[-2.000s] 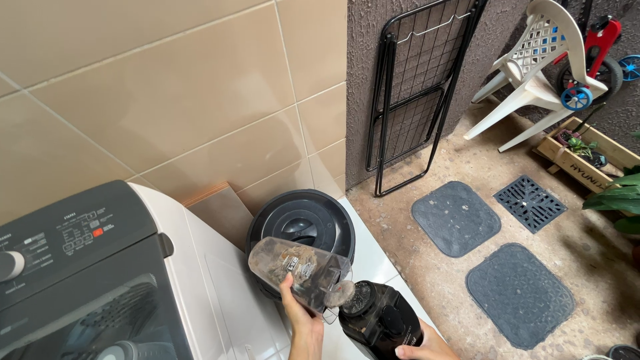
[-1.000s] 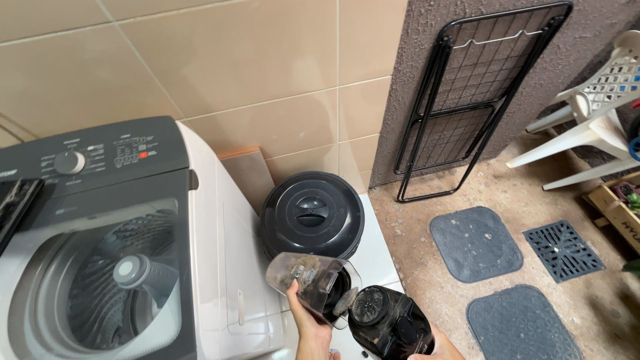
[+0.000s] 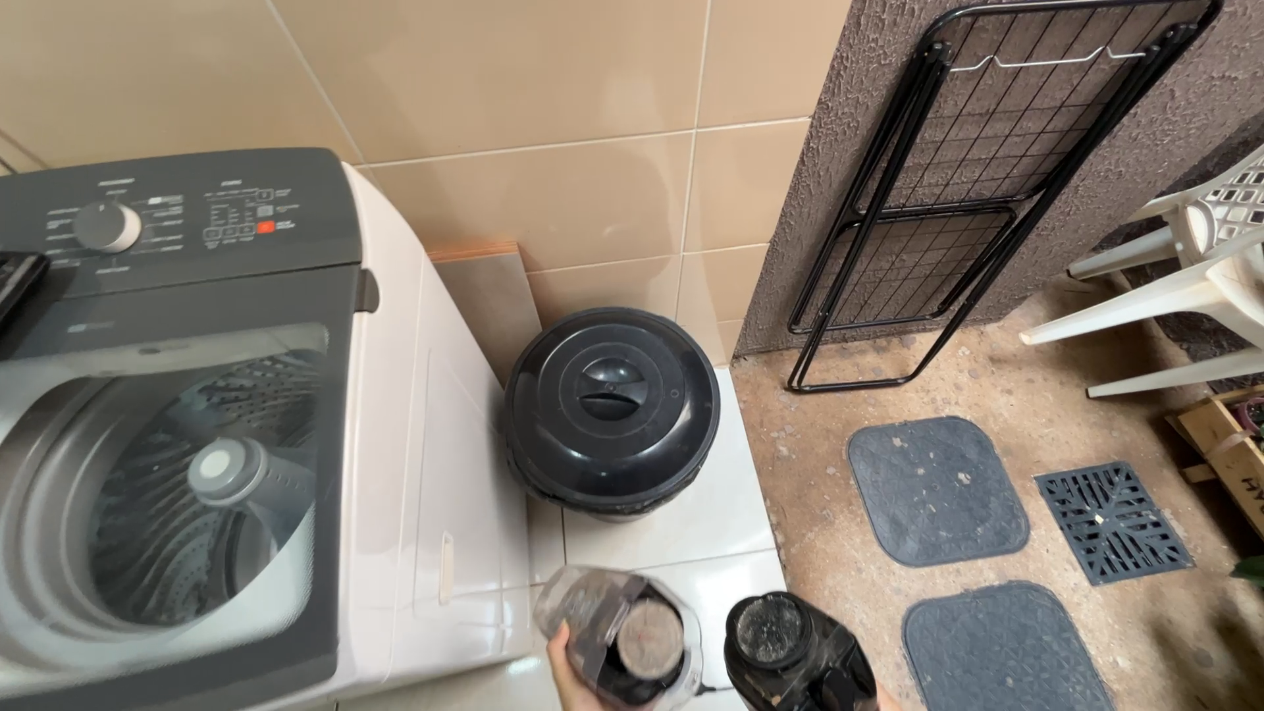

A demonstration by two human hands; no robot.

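Note:
At the bottom centre of the head view, my left hand (image 3: 570,673) grips a clear plastic dust container (image 3: 583,604), likely from a vacuum cleaner. A round, dusty filter (image 3: 650,639) shows at its open end. To the right, my right hand (image 3: 887,699), mostly cut off by the lower edge, holds a black appliance body (image 3: 815,664) with a dusty round part facing up. A small gap lies between the container and the body. Just beyond them stands a black bin with its lid (image 3: 612,405) on.
A top-load washing machine (image 3: 425,474) stands at the left, against a tiled wall (image 3: 494,89). A folded black drying rack (image 3: 889,212) leans on the rough wall. Right of it are a white plastic chair (image 3: 1185,296), a floor grate (image 3: 1114,521) and dark square covers (image 3: 938,491).
The container and the black body, close together before, have moved apart. The container's open end, with the round filter, now faces more upward. The view has shifted.

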